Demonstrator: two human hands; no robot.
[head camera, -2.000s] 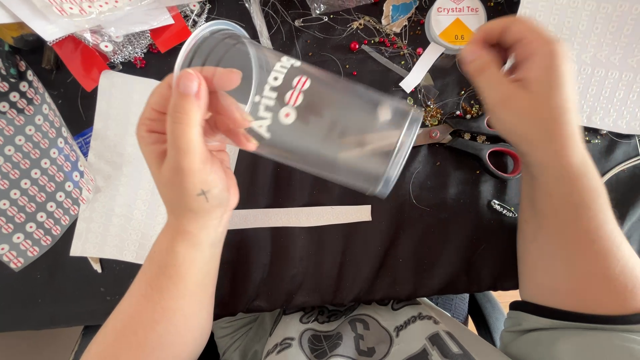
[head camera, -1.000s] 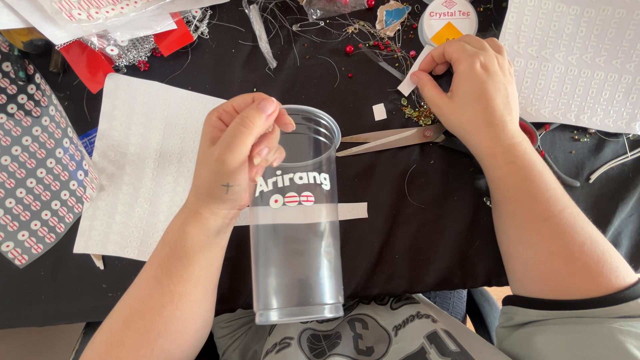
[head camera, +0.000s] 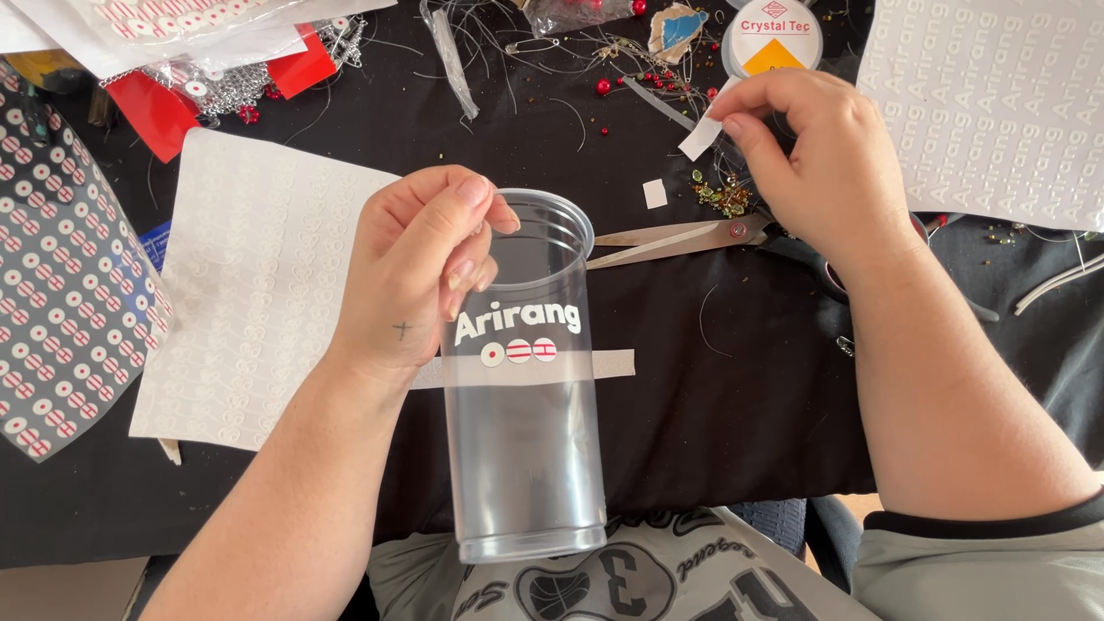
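Observation:
My left hand (head camera: 431, 259) is closed on the rim of a clear plastic cup (head camera: 528, 457), which hangs upright with its base toward me. White lettering and three small round red-and-white stickers are on its wall. Behind the cup, a pale paper strip (head camera: 614, 363) lies on the black cloth. At the upper right, the thumb and forefinger of my right hand (head camera: 811, 155) pinch a narrow white strip (head camera: 705, 134) beside a round white spool (head camera: 772, 39). Scissors (head camera: 681, 241) lie with blades parted between the cup and my right hand, their handles partly hidden by my right wrist.
A white sticker sheet (head camera: 250, 285) and a grey sheet of round stickers (head camera: 65, 319) lie at the left. Another lettered sheet (head camera: 992, 112) is at the upper right. Beads (head camera: 724, 194), a white paper square (head camera: 655, 194), a safety pin (head camera: 532, 45) and thread bits lie scattered on the cloth.
The cup has turned from a slant to upright, its lettering now facing me. My right hand has come down onto the white strip by the spool. A small white square now shows on the cloth.

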